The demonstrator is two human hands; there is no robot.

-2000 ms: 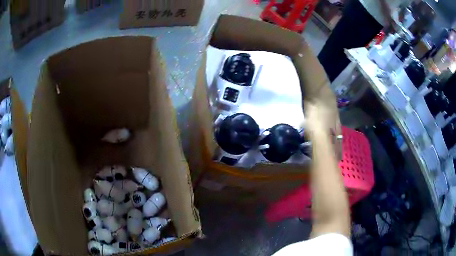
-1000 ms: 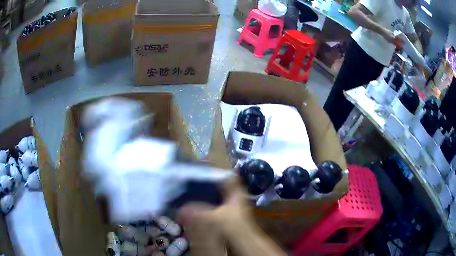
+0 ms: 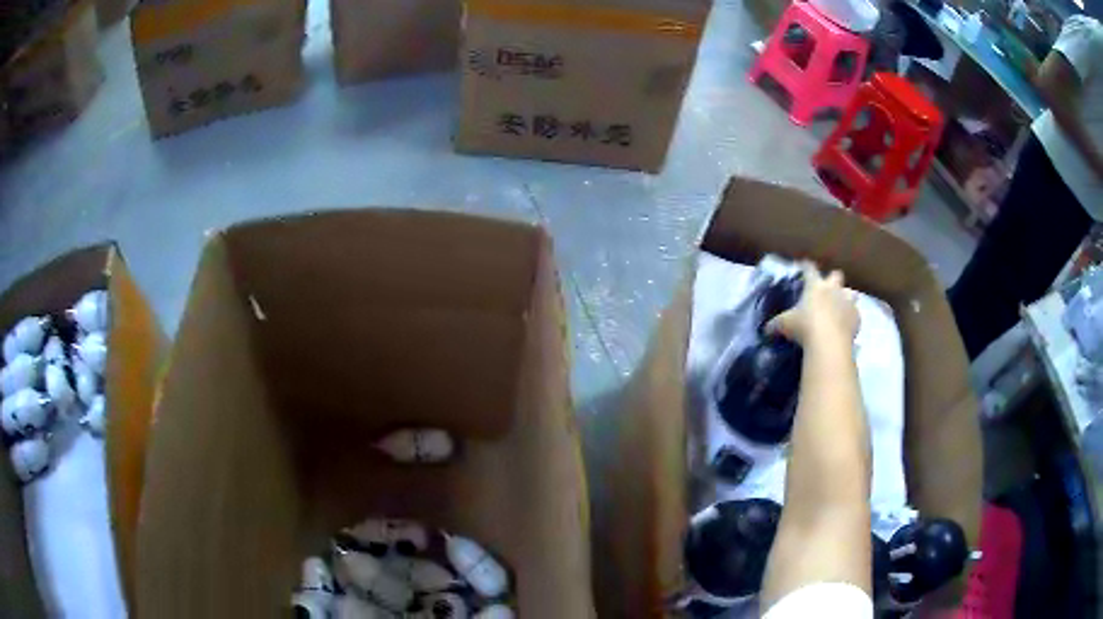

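My right hand (image 3: pixel 825 317) reaches into the right carton (image 3: pixel 950 399), its fingers around a partly hidden dome camera (image 3: pixel 780 290) with a black head and some white beside it. Just in front of it a dome camera with a glossy black ball head (image 3: pixel 760 389) and small dark square panel lies on a white sheet (image 3: pixel 887 381). Nearer black ball heads stand at the front left (image 3: pixel 732 547) and front right (image 3: pixel 929 556), partly behind my forearm. My left hand is not in view.
The middle carton (image 3: pixel 387 248) holds several white bulb cameras (image 3: pixel 478 566) at its near end and one farther back (image 3: pixel 417 446). The left carton (image 3: pixel 136 351) holds more bulb cameras. Closed-looking cartons, red stools (image 3: pixel 881 143) and a person (image 3: pixel 1028 218) are beyond.
My right hand has carried a blurred white-and-black camera from over the middle carton into the far part of the right carton. The view has shifted, so the cartons sit farther right.
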